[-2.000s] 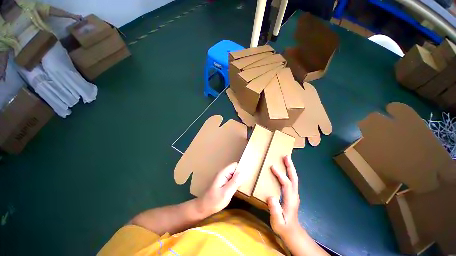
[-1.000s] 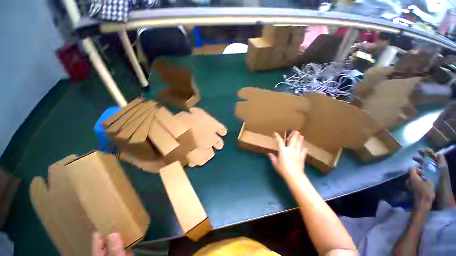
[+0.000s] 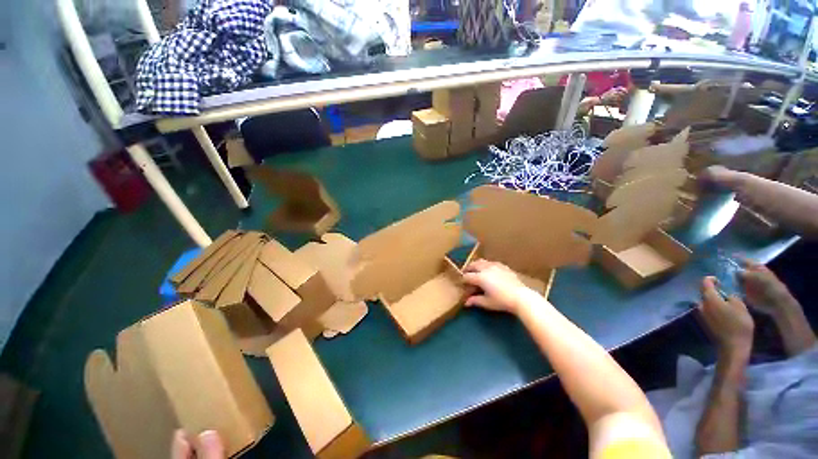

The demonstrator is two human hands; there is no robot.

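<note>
My left hand (image 3: 199,445) shows only its fingertips at the bottom edge, holding a part-folded mailer box (image 3: 199,376) with its lid flap spread to the left. My right hand (image 3: 491,287) reaches across the table, its fingers on the right end wall of an open mailer box (image 3: 422,309) with a raised lid. A second open mailer box (image 3: 525,224) stands against it, partly behind my right hand. Both trays look empty where visible. A long narrow carton (image 3: 314,394) lies at the near table edge, between my hands.
A fanned stack of part-folded box blanks (image 3: 247,273) lies at left, with an open box (image 3: 300,202) behind. More open boxes (image 3: 641,255) stand right. Tangled cables (image 3: 538,161) and closed brown boxes (image 3: 448,125) are beyond. A neighbour's hands (image 3: 731,309) are at right. A raised shelf (image 3: 377,76) crosses above.
The view has shifted right and up. My right hand has moved from above the two open boxes onto their junction; the left one is now angled. My left hand still holds its box.
</note>
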